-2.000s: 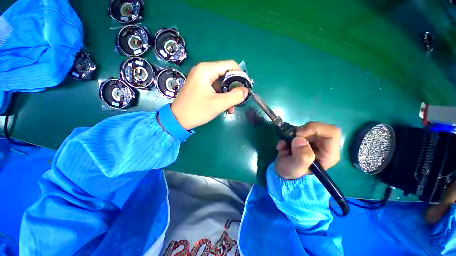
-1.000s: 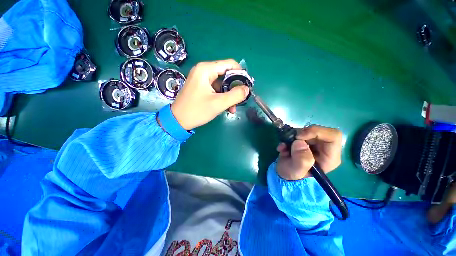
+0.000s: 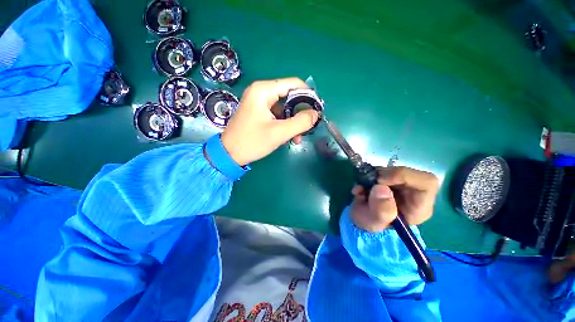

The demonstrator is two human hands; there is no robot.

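Note:
My left hand (image 3: pixel 268 121) grips a round black shell (image 3: pixel 302 104) with a shiny rim, thumb over its lower edge. A clear film edge sticks up behind it. My right hand (image 3: pixel 396 196) holds a soldering iron (image 3: pixel 408 242) by its black handle like a pen. The iron's metal barrel points up-left and its tip is at the shell's right edge; whether it touches is too small to tell. Fingers and thumb hide part of the shell's inside.
Several round black shells (image 3: pixel 180 96) stand at upper left, one beside a crumpled light-blue cloth (image 3: pixel 53 60). At right are a round tip cleaner (image 3: pixel 485 188) and a black iron stand (image 3: pixel 523 204) with a cord. A blurred hand shows at the right edge. A small dark item lies at upper right.
The whole view has shifted slightly, so most things sit a little further right. My hands keep the same grips on the shell and the iron, and the tip stays at the shell's edge.

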